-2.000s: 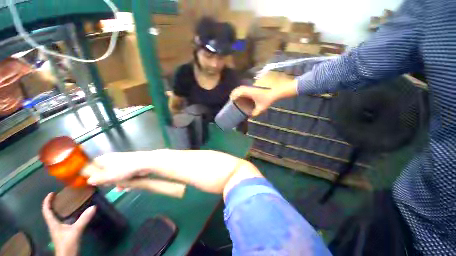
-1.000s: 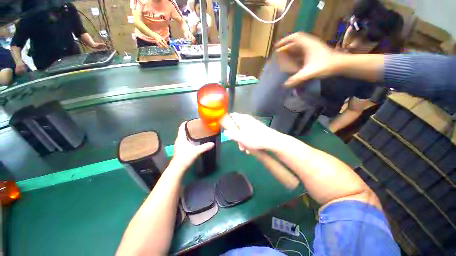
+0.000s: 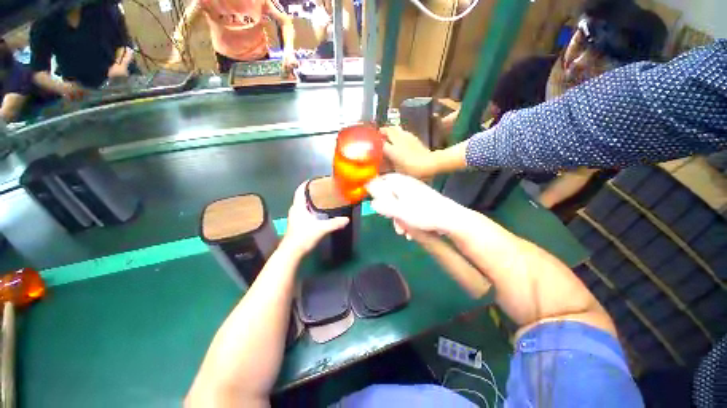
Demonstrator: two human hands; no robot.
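Observation:
My right hand [image 3: 410, 207] holds the mallet by its pale handle. The orange-red mallet head [image 3: 358, 162] is over the brown top of a speaker body [image 3: 340, 239], and I cannot tell if they touch. My left hand [image 3: 309, 227] grips this upright body near its top. Another speaker body with a brown top [image 3: 236, 227] stands to its left. Short stacks of end covers [image 3: 325, 299] lie near the table edge, mostly black side up.
A person's arm [image 3: 558, 131] reaches in from the right behind the mallet. Two dark speaker bodies [image 3: 80, 191] are on the conveyor belt at left. A second mallet [image 3: 22, 288] lies far left. A power strip [image 3: 460, 351] hangs below the bench edge. Stacked grey bodies [image 3: 638, 247] are at right.
My view has swung left since the oldest frame. The other person's hand, blurred with a grey body at right a second ago, now reaches behind my mallet. My hands keep their holds.

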